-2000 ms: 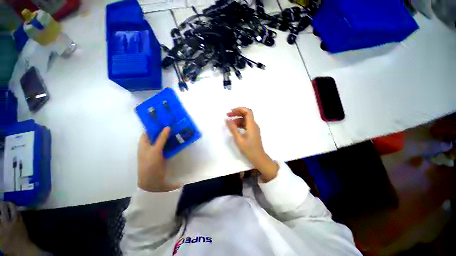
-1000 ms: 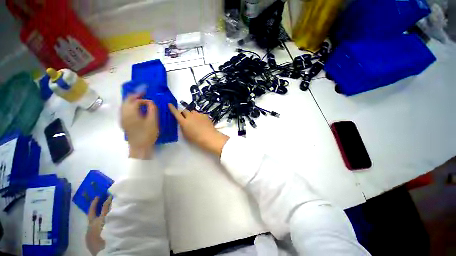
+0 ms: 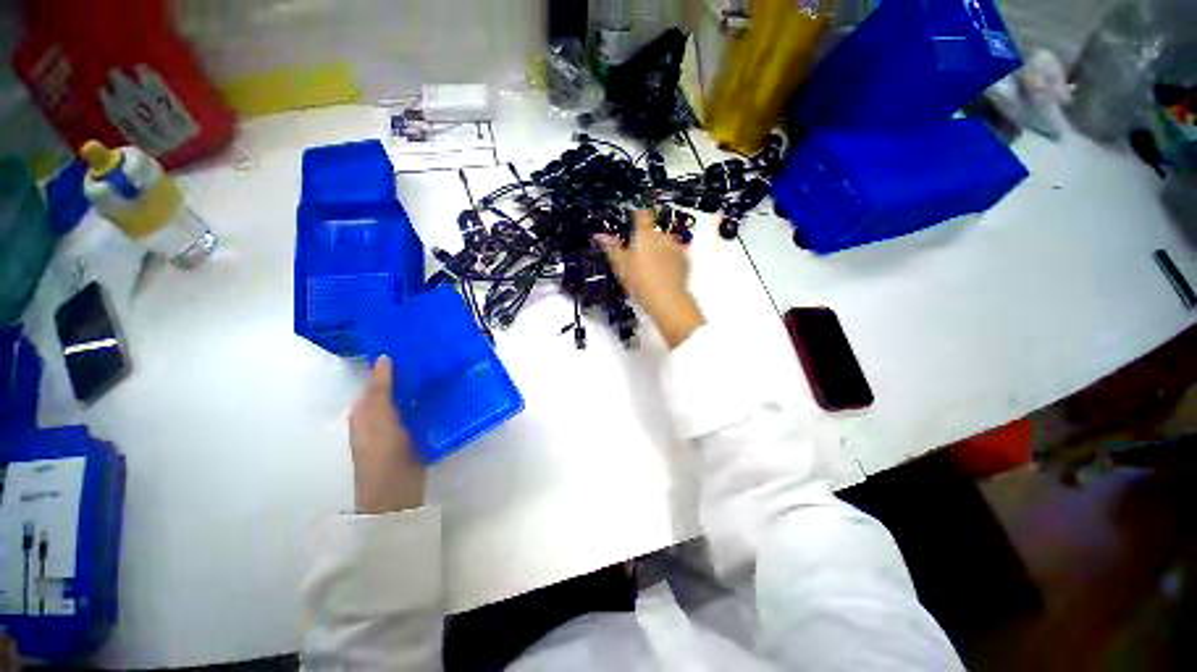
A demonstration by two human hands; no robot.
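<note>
My left hand (image 3: 385, 444) holds an empty blue moulded tray (image 3: 450, 373) by its lower left edge, tilted above the table. The tray's upper left part overlaps the stack of empty blue trays (image 3: 355, 243). My right hand (image 3: 658, 278) reaches into the near right side of the black cable pile (image 3: 545, 236), with its fingertips among the cables. Whether the fingers hold a cable cannot be told.
A red-edged phone (image 3: 830, 358) lies at the right, with large blue tray stacks (image 3: 899, 184) behind it. A dark phone (image 3: 91, 344), a yellowish bottle (image 3: 137, 194) and stacked blue trays with a printed card (image 3: 43, 536) are at the left.
The cable-filled tray has left my left hand, which now holds an empty one taken from the stack. My right hand has moved from beside the stack to the cable pile.
</note>
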